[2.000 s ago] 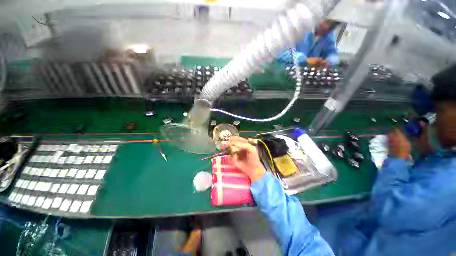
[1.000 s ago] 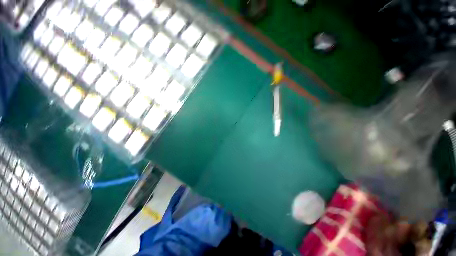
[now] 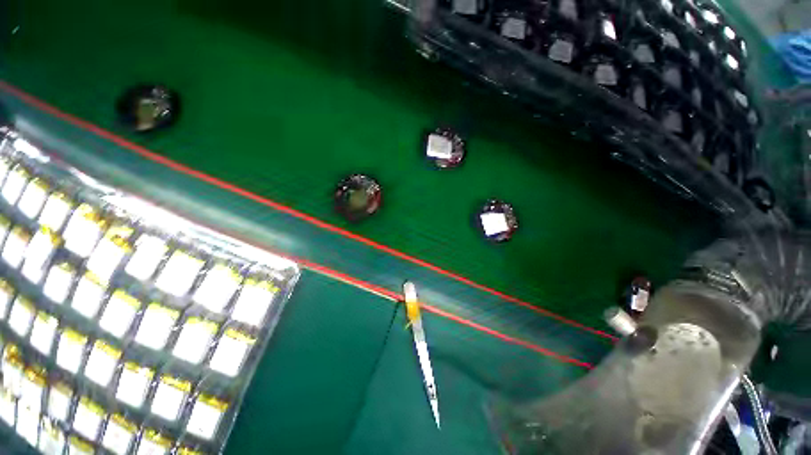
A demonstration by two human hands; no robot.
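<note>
Neither of my hands is in the picture. Tweezers [image 3: 421, 354] with a yellow-orange end lie on the green mat, thin point towards me, their back end at the red line. A clear tray of white-and-yellow cells [image 3: 155, 325] lies at the left, cut off by the edge. Several round black device units lie on the darker green surface beyond the red lines; one with a white block [image 3: 496, 221] is near the middle, and one without a white block [image 3: 358, 196] is left of it.
The clear fume hood [image 3: 622, 391] stands at the lower right, with a ribbed hose [image 3: 772, 302] at the right edge. A thin metal tube [image 3: 756, 411] curves beside it. A dark tray of units [image 3: 614, 98] runs along the upper right. A bit of blue shows at the top right edge.
The view has shifted towards the darker green surface and the dark tray. The pink pad, the whitish disc and the blurred hand at the lower right are out of the picture.
</note>
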